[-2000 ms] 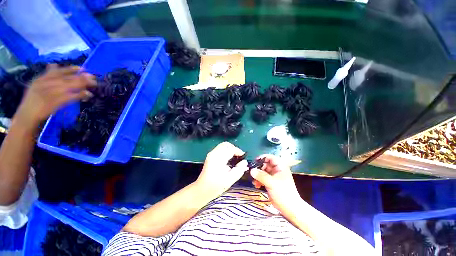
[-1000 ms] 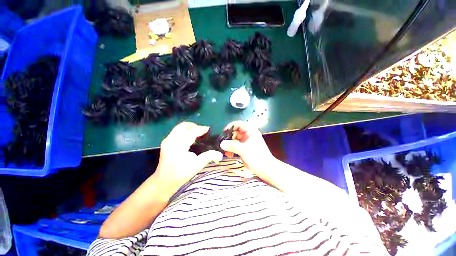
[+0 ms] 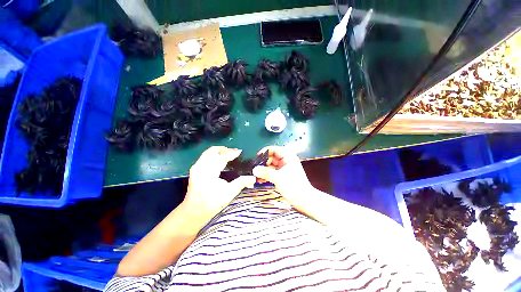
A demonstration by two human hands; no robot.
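My left hand (image 3: 214, 177) and my right hand (image 3: 284, 173) are close together just off the bench's front edge, before the striped shirt. Between their fingers they hold a dark spiky rosette (image 3: 244, 166), partly hidden by the fingers. Several black spiky rosettes (image 3: 190, 104) stand in rows on the green bench (image 3: 150, 171) beyond the hands. A small white glue bottle (image 3: 275, 121) stands near the bench edge, just beyond my right hand.
A blue crate (image 3: 94, 114) of black pieces is at left. Another crate (image 3: 404, 201) with dark spiky pieces is at lower right. At the back are cardboard (image 3: 212, 50), a black phone-like rectangle (image 3: 291, 32) and a nozzle bottle (image 3: 339, 33). A clear panel and parts tray (image 3: 434, 125) stand right.
The camera view has shifted right and down since the first frame. The other person's arm over the left crate is out of view. Both hands still hold the dark piece.
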